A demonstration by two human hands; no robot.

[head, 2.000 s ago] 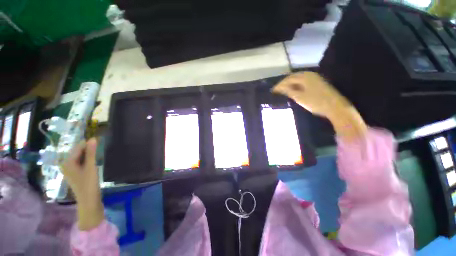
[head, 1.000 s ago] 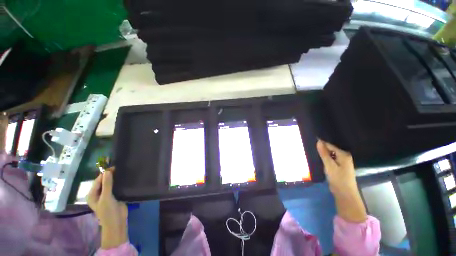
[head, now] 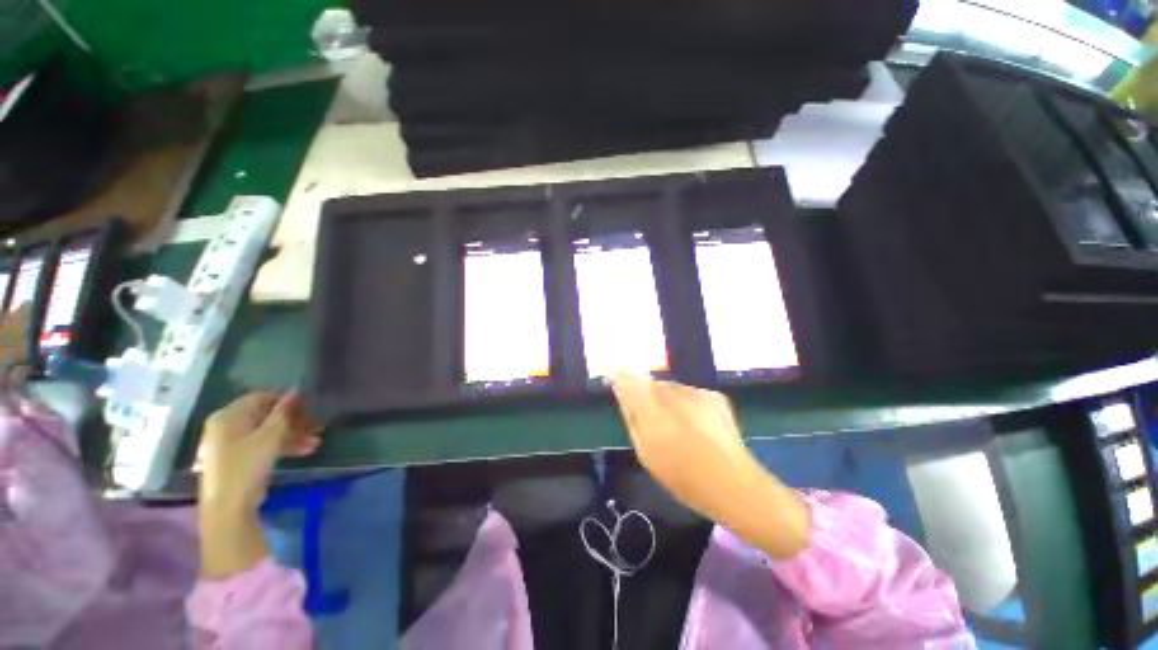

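Observation:
A black foam tray [head: 381, 305] lies on the green bench with three lit phones in its slots; the leftmost slot holds no phone. My right hand [head: 692, 444] is at the bottom edge of the middle phone [head: 620, 305], its fingertips touching or just above the screen's lower end. Whether it holds anything is hidden. My left hand [head: 254, 444] is at the tray's lower left corner, fingers bent; whether a small item is in it cannot be told. The right phone [head: 745, 305] and left phone [head: 504, 311] show white screens.
A tall stack of black trays [head: 635, 76] stands behind, another stack [head: 978, 229] at right. A white power strip [head: 191, 343] with plugs lies at left. A neighbouring person's pink sleeve [head: 64, 508] is at far left. A looped white cord [head: 617, 540] hangs below the bench edge.
The tray has moved away from me, further onto the bench. My right hand has left the tray's right edge and moved left to the middle phone. My left hand remains near the lower left corner.

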